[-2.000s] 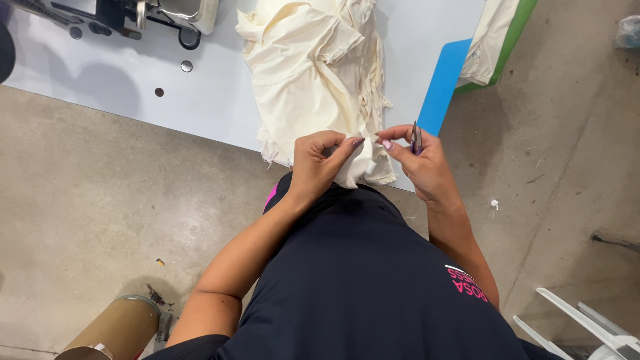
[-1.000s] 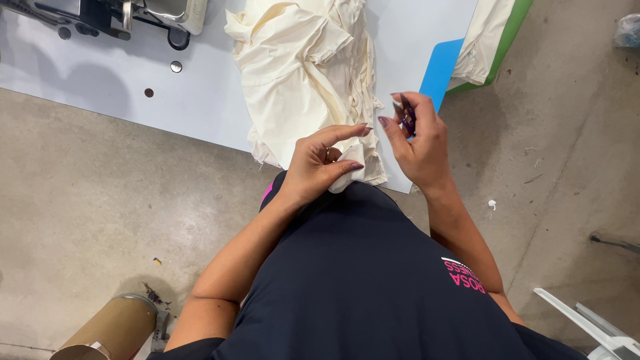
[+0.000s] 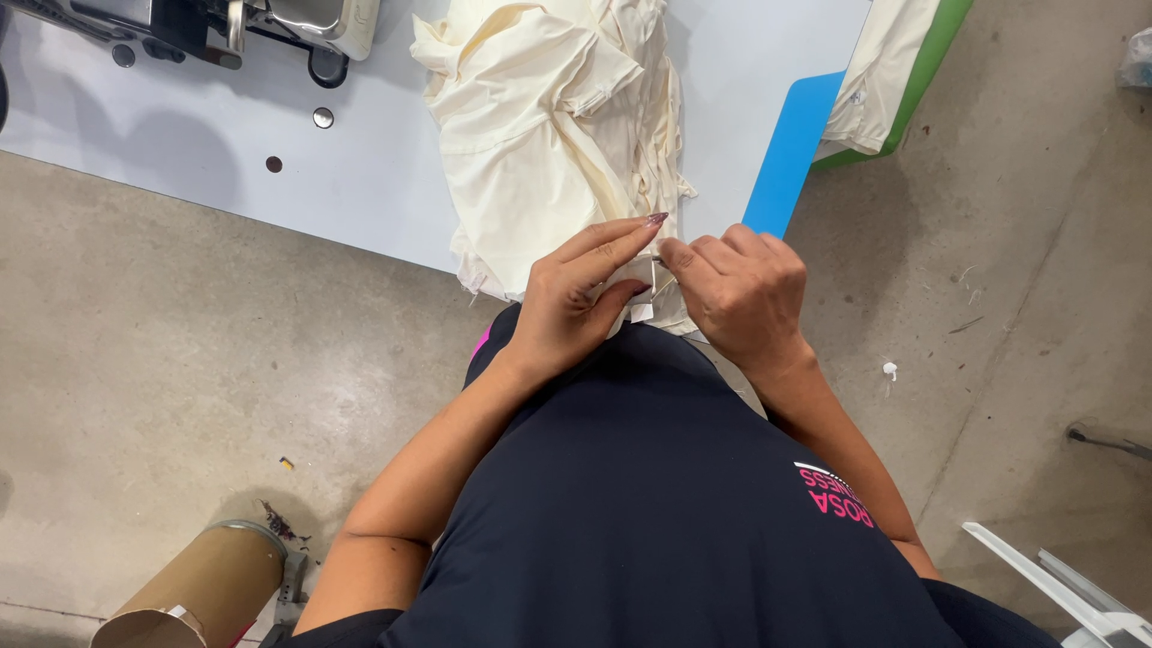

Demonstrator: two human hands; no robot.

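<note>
Cream cloth pieces [image 3: 531, 135] lie heaped on the pale table, their frayed edges hanging over its front edge. My left hand [image 3: 576, 301] is at the near end of the heap, with a bit of the cloth between thumb and fingers. A small white tag [image 3: 642, 312] shows just below its thumb. Close by on the right, my right hand [image 3: 742, 292] is curled with its back up. A small dark metal tip [image 3: 661, 261], seemingly of thread snips, pokes out at its fingertips; the rest of the tool is hidden in the hand.
A sewing machine [image 3: 306, 27] stands at the table's upper left. A blue flat panel [image 3: 792, 153] juts from the right edge, beside a green bin [image 3: 927, 76] with cream cloth. On the floor are a cardboard drum [image 3: 202, 585] at lower left and a white frame [image 3: 1053, 585] at lower right.
My right hand has turned over and come in beside the left; earlier it was raised apart, with the tool showing in it. My left hand has stayed at the near end of the cloth.
</note>
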